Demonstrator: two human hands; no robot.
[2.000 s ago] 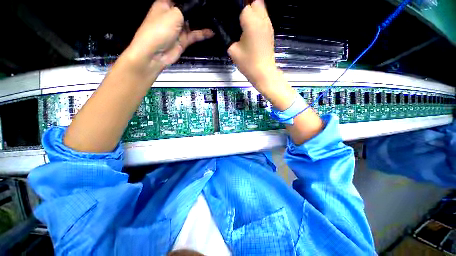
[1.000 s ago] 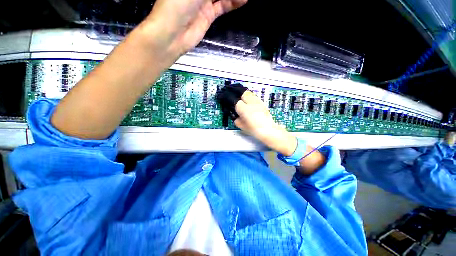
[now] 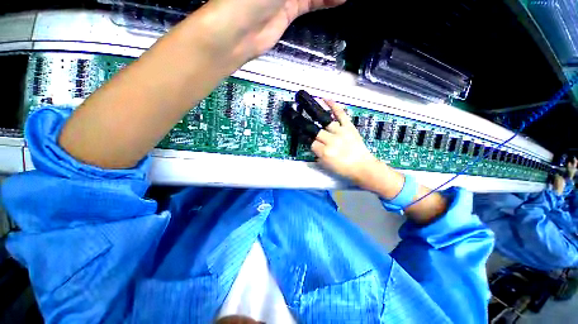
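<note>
Green circuit boards (image 3: 247,126) lie in a row along the pale rail (image 3: 247,169) in front of me. Many carry upright black components (image 3: 402,134) on the right side. My right hand (image 3: 339,142) is over the boards near the middle, wearing black finger cots. Its cot-covered fingers are spread, with board visible between them, and no held part shows. The fingers hide the board under them. My left hand (image 3: 263,25) is raised at the top edge above the rail's far side; its fingers are mostly cut off, so its grip is hidden.
Clear plastic trays (image 3: 415,71) lie behind the rail, with another tray (image 3: 310,49) beside my left hand. A blue coiled cord (image 3: 539,114) runs from my right wrist strap (image 3: 404,192) to the upper right. Another person's blue sleeve (image 3: 529,218) is at the far right.
My right hand was at the top beyond the rail, came down onto the boards, then its fingers spread. My left hand moved right and up, partly out of view. The view shifted.
</note>
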